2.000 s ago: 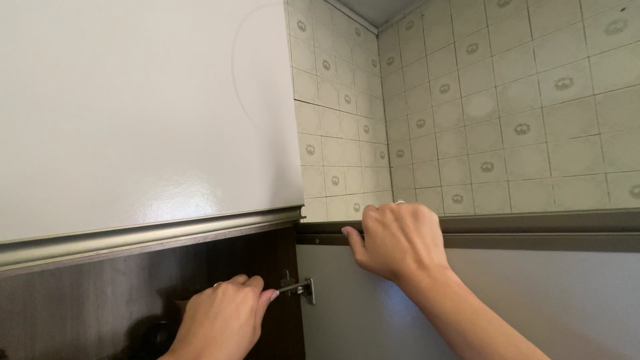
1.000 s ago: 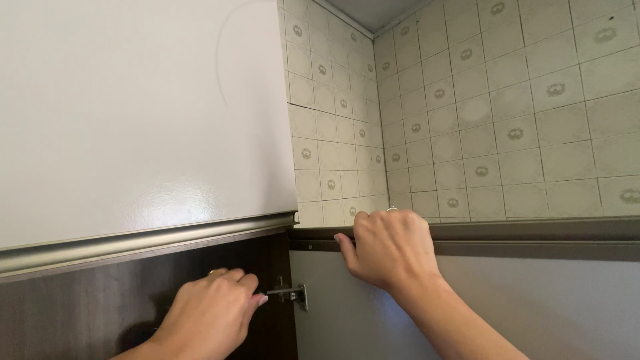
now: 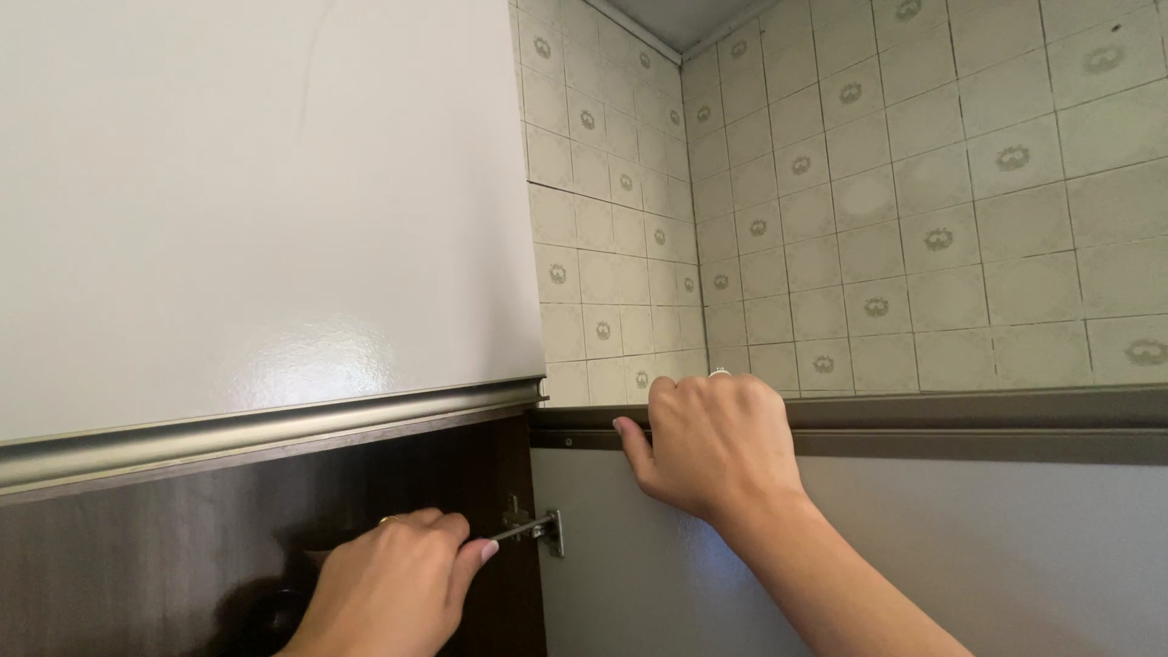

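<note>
My left hand (image 3: 392, 584) is closed around a thin metal tool (image 3: 522, 528), probably a screwdriver; its handle is hidden in the fingers. The tool's shaft points right and meets the metal cabinet hinge (image 3: 556, 534), which joins the dark side panel (image 3: 511, 584) to the open cabinet door (image 3: 657, 584). My right hand (image 3: 721, 447) grips the dark metal edge profile (image 3: 931, 429) along the top of that door, fingers over the far side and thumb on the near side. A ring shows on each hand.
A white cabinet front (image 3: 274, 210) with a metal handle profile (image 3: 274, 436) fills the upper left. Below it, the dark cabinet interior (image 3: 182, 547) holds a dark round object (image 3: 274, 616), hard to make out. Patterned wall tiles (image 3: 912, 228) meet in a corner behind the door.
Both hands keep their places, the left on the tool at the hinge and the right on the door's edge. The left hand's posture has turned slightly.
</note>
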